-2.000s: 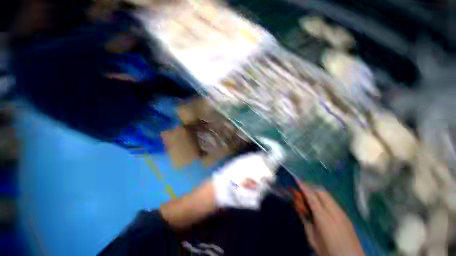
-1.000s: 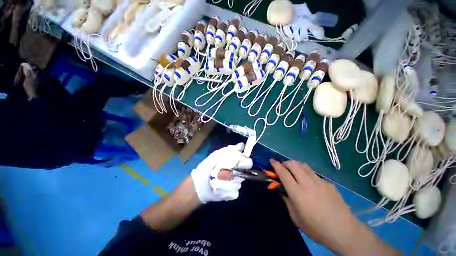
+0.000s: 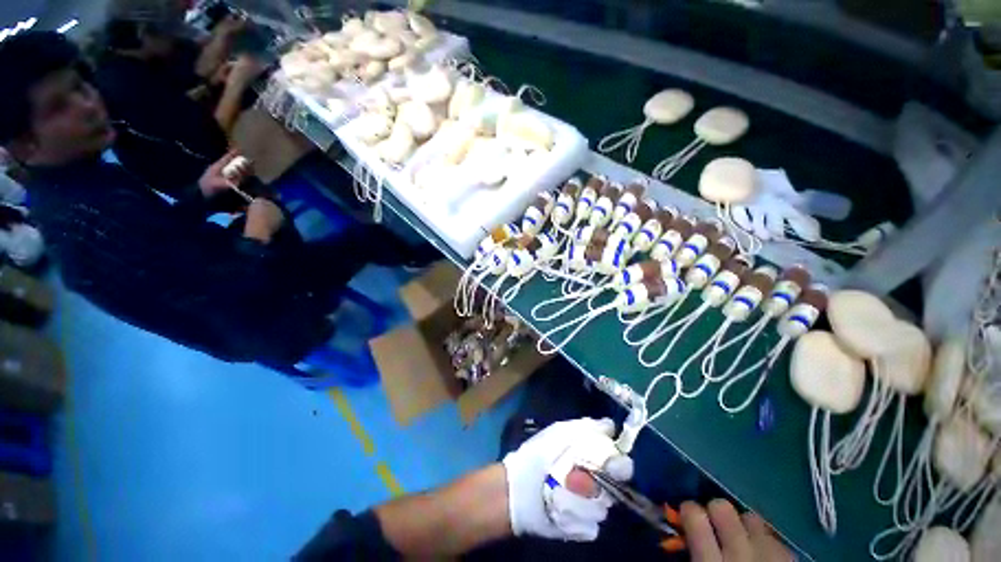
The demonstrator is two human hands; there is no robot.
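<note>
My left hand (image 3: 562, 479), in a white knit glove, is closed around a small piece mostly hidden by the fingers; a blue mark shows at its side. White wrapping (image 3: 630, 422) and an off-white cord loop (image 3: 663, 395) stick up from the fist toward the bench edge. My bare right hand (image 3: 729, 534), cut off by the bottom edge, holds pliers (image 3: 642, 509) with orange-and-black handles. Their jaws reach the left fist; what they touch is hard to tell. Striped float pieces (image 3: 719, 288) with cord loops lie in rows on the green bench (image 3: 615, 349).
Round cream pieces (image 3: 825, 371) with cords lie at the right. A foam tray (image 3: 474, 236) of cream pieces stands behind the rows. Spare white gloves (image 3: 777, 203) lie farther back. An open carton (image 3: 412, 379) is on the floor. A seated person (image 3: 165, 242) works at the left.
The view has swung left and up, showing more of the tray and the seated person. The pliers remain at the gloved fist; both hands appear lower in the picture.
</note>
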